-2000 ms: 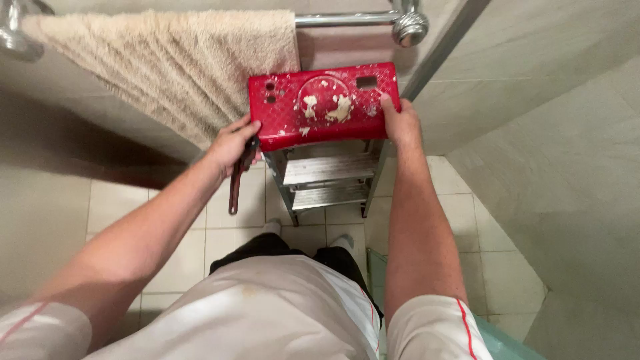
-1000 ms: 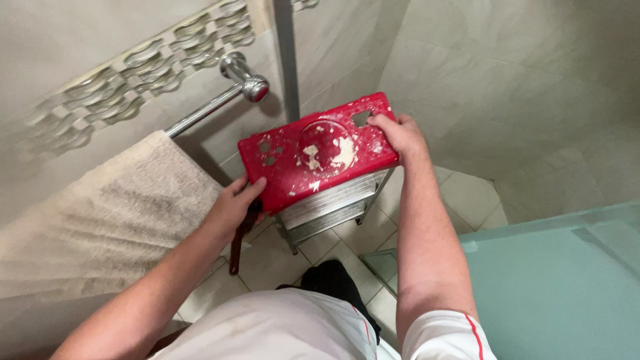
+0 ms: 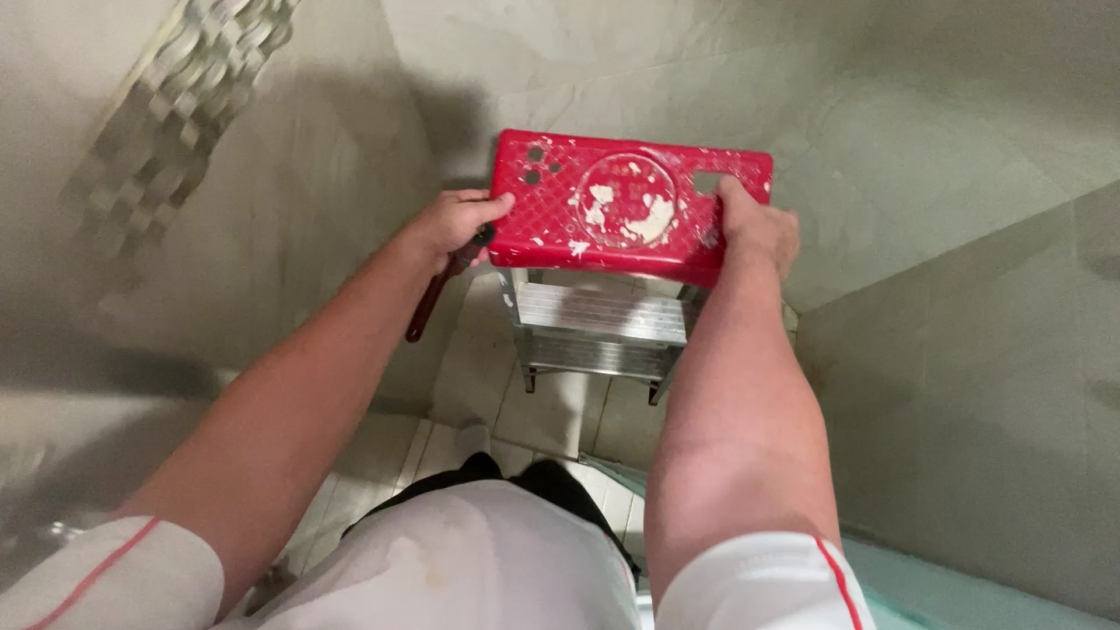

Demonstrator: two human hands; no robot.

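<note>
A stepladder with a red plastic top, spattered with cream-coloured dried material, stands before me, its ribbed metal steps showing below. At the top's left end, my left hand has its thumb over the edge and also holds a tool with a dark reddish handle, which hangs downward; the tool's other end is hidden by the hand. My right hand grips the right end of the top, its thumb at the rectangular opening. Two of the ladder's feet show on the floor tiles.
Grey stone-look tiled walls meet in a corner beyond the ladder. A mosaic strip runs along the left wall. Greenish glass, seemingly a panel or door, is at the lower right. Light tiles cover the floor.
The view has swung strongly; the towel and chrome rail seen earlier are out of frame. The ladder, held in both hands, now stands by the wall corner instead of beside the towel rail.
</note>
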